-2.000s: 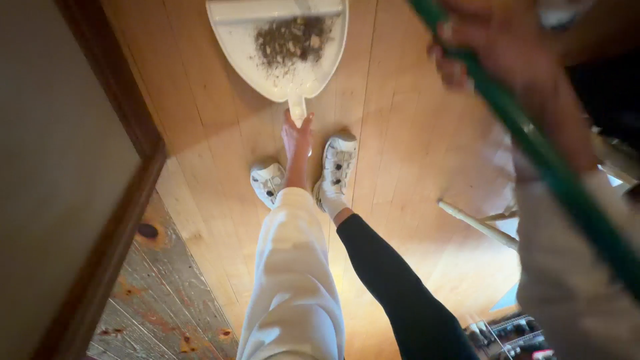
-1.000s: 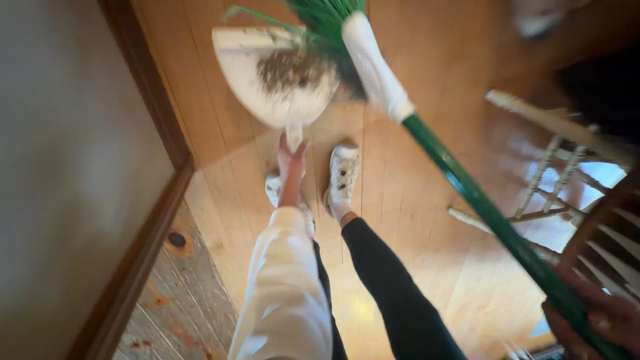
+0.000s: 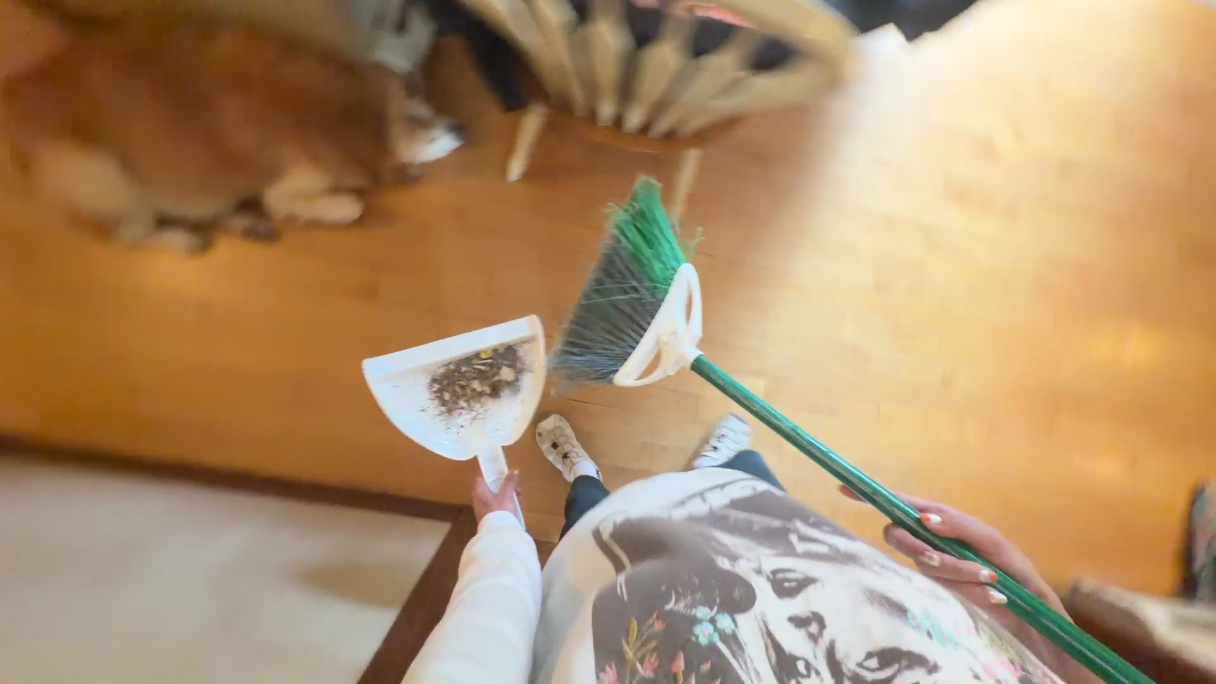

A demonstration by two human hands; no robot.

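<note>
My left hand (image 3: 496, 496) is closed around the handle of a white plastic dustpan (image 3: 465, 394), left of my feet. A heap of dirt and debris (image 3: 480, 378) lies in the pan. At the lower right, my right hand (image 3: 974, 556) grips the green pole of a broom (image 3: 807, 429). The broom's white head (image 3: 665, 332) and its green and grey bristles (image 3: 622, 294) are just right of the dustpan, pointing up and to the left. Whether the bristles touch the floor I cannot tell.
A brown and white dog (image 3: 218, 123) lies at the upper left. A wooden spindle-back chair (image 3: 655, 76) stands at the top. A dark wood trim (image 3: 228, 475) borders a pale surface (image 3: 190, 570) at the lower left. The floor (image 3: 912, 313) is wooden boards.
The view has turned a lot, bringing the dog into view. The broom head, over the dustpan a second ago, is now beside it. Both hands have kept their holds.
</note>
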